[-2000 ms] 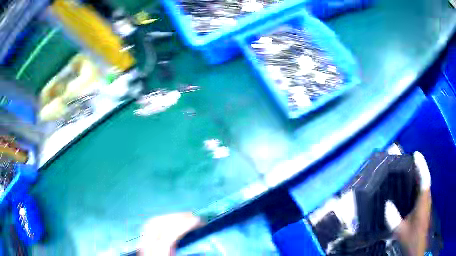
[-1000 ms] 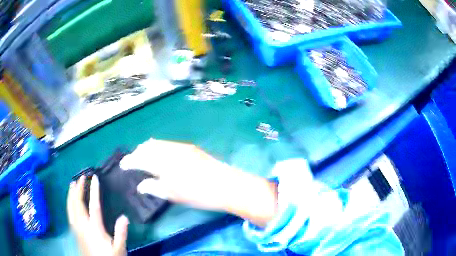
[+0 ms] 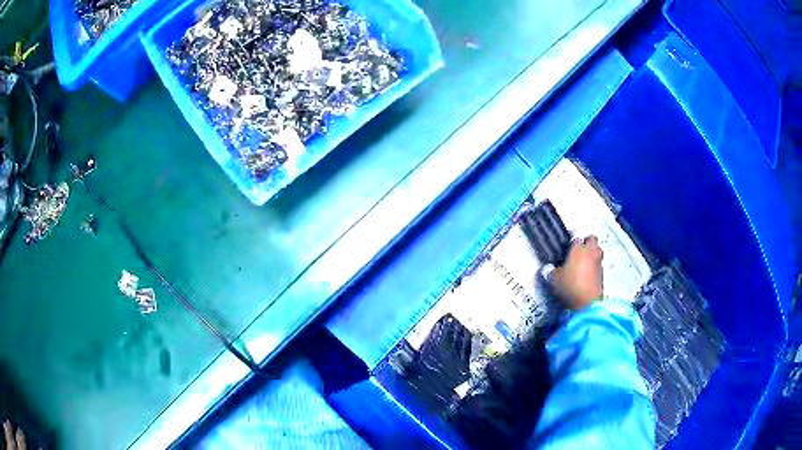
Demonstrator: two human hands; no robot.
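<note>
My right hand point(image 3: 580, 274) is inside a large blue bin point(image 3: 703, 158) at the right. Its fingers close on the near end of a black slotted housing point(image 3: 546, 230), over a white printed sheet or board. More black housings point(image 3: 679, 330) lie side by side at the bin's right, and others point(image 3: 444, 352) lie loosely at its left, partly hidden in shadow. Only a few fingertips of my left hand point(image 3: 12, 437) show at the bottom left corner; what they touch is out of the picture.
The green bench point(image 3: 79, 352) has a pale front edge beside the bin. On it are a small blue box point(image 3: 413, 70) of metal parts, part of another blue bin point(image 3: 79, 75), loose silvery parts point(image 3: 136, 291) and a thin black cable point(image 3: 180, 301).
The view has swung right, away from the fixture. My right hand has moved from the housing on the bench into the blue bin, onto a housing there. My left hand has almost left the picture.
</note>
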